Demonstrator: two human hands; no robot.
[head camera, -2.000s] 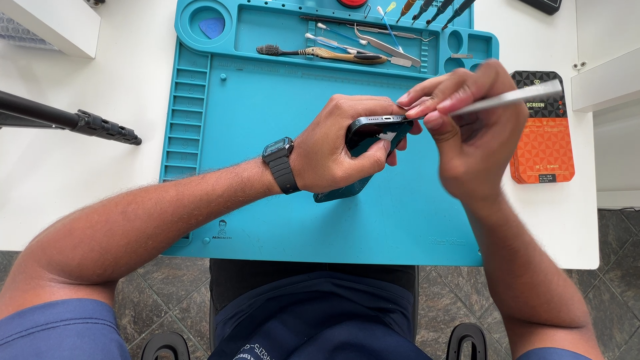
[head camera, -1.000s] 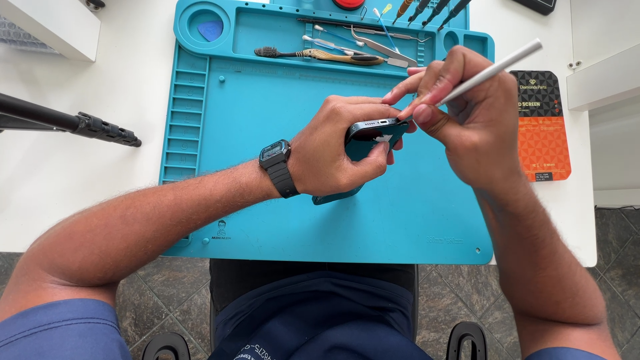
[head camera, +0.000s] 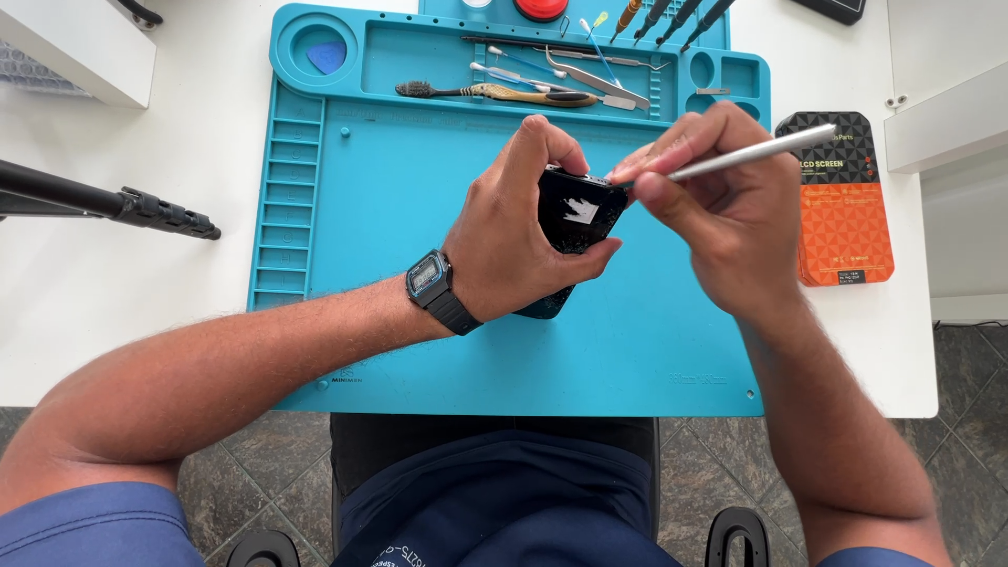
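Observation:
My left hand (head camera: 524, 228), with a black digital watch on its wrist, grips a dark smartphone (head camera: 563, 228) by its edges above the blue mat. A white torn patch shows on the phone's dark face, and its port end points away from me. In my right hand (head camera: 724, 197) is a slim silver pen-shaped tool (head camera: 756, 151), held like a pencil. Its tip reaches the phone's upper right corner, where my right fingertips partly hide it; whether it touches cannot be told.
Beneath the hands lies a blue silicone repair mat (head camera: 472, 370). Its tray holds a brush (head camera: 496, 93), tweezers (head camera: 598, 83), swabs and a blue pick (head camera: 327, 57). Screwdrivers (head camera: 665, 20) stand behind. An orange and black screen box (head camera: 846, 228) is at right, a black pole (head camera: 102, 201) at left.
My left hand has shifted its grip, and the phone has turned so that more of its dark face and the white patch show. The silver tool is tilted lower than a second ago.

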